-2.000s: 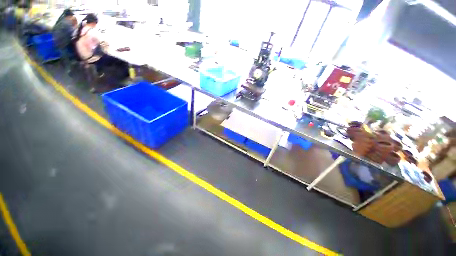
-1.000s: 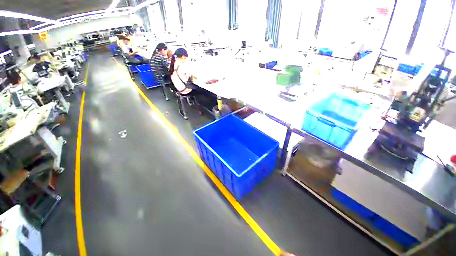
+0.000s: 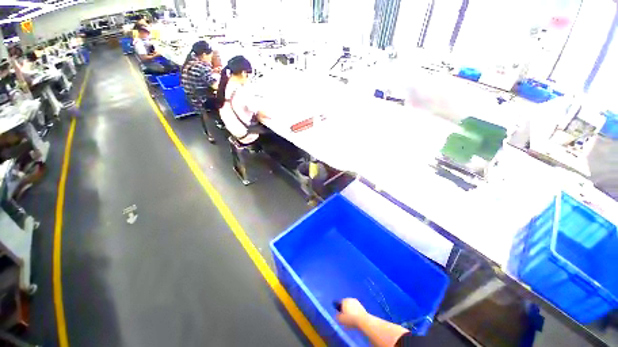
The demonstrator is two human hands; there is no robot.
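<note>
My right hand [image 3: 354, 313] shows at the bottom, its forearm coming in from the lower right. It is closed in a fist, with the end of a small black object [image 3: 337, 306], perhaps a marker pen, showing at it. The hand is over the near part of a large deep-blue tote bin [image 3: 359, 261] on the floor. The bin looks empty inside, though the hand hides part of it. My left hand is not in view.
A long white bench [image 3: 379, 146] runs along the right, with a light-blue crate [image 3: 542, 251] and a green machine [image 3: 474, 139]. Seated persons [image 3: 237, 108] work along its left side. A grey aisle with yellow lines [image 3: 223, 210] runs ahead at left.
The view has turned left and moved forward, so the tote bin and bench are nearer. My right hand, only a sliver at the bottom edge one second ago, now shows over the bin.
</note>
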